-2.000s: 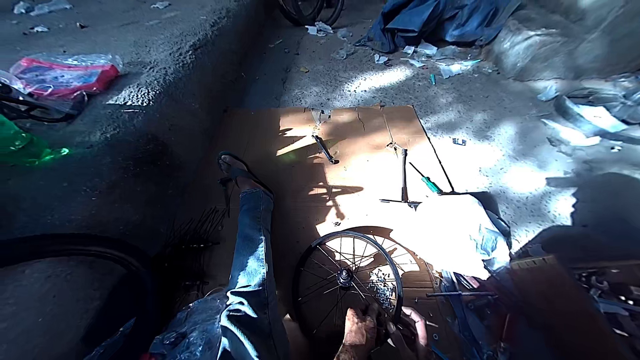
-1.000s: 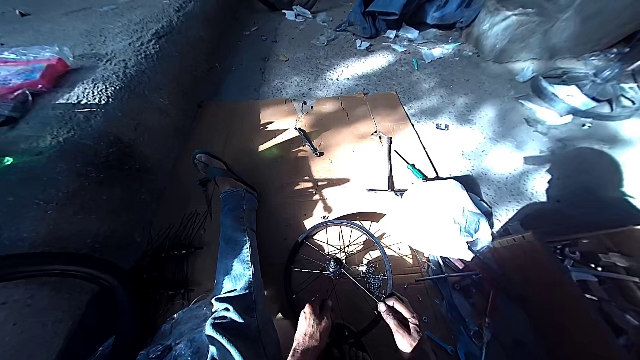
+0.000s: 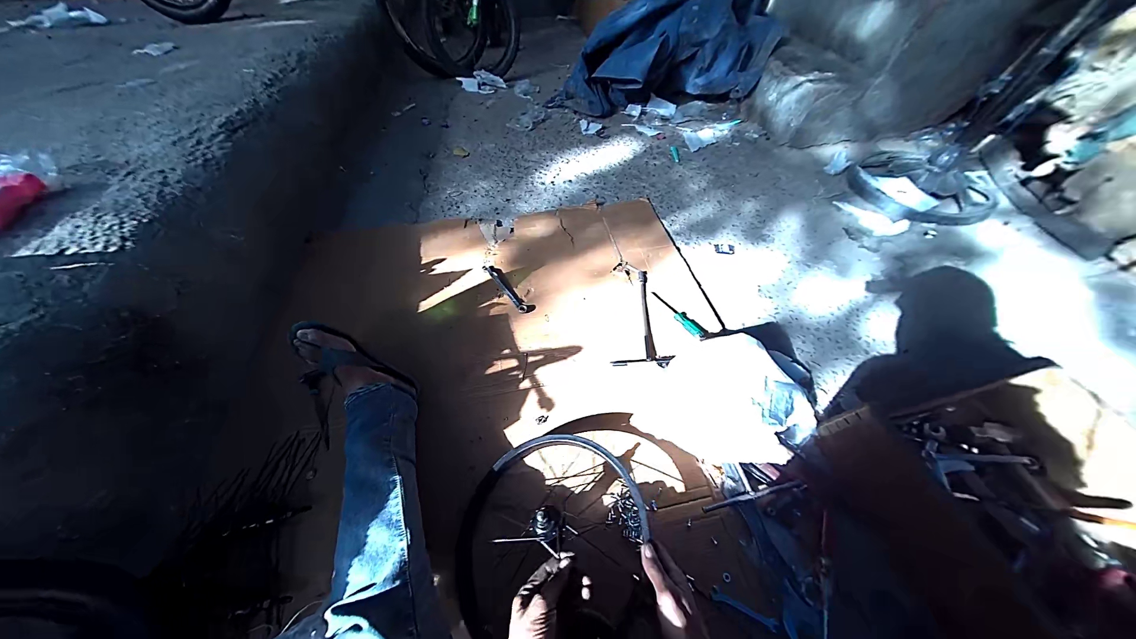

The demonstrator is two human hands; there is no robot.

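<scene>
A spoked bicycle wheel rim [image 3: 486, 497] is held upright or tilted at the bottom of the view, its hub [image 3: 543, 522] near the middle. Close below the hub, my left hand [image 3: 537, 599] pinches what looks like a metal spoke between thumb and finger. My right hand [image 3: 667, 590] has its fingers against the right side of the rim. Small metal pieces [image 3: 627, 515], likely spoke nipples, lie in a pile seen through the wheel's right part. Both hands are partly in shadow and cut off by the bottom edge.
Cardboard [image 3: 461, 328] lies under the wheel, bearing a crank arm [image 3: 509, 290], a T-shaped metal tool [image 3: 647, 319] and a green-handled screwdriver [image 3: 682, 317]. A sandalled foot [image 3: 342, 351] is at left, loose spokes [image 3: 257, 497] beside it. A tool-filled box [image 3: 856, 444] stands right.
My right hand has shifted inward from beyond the wheel's right side to the rim. My left hand has moved up toward the hub since one second ago.
</scene>
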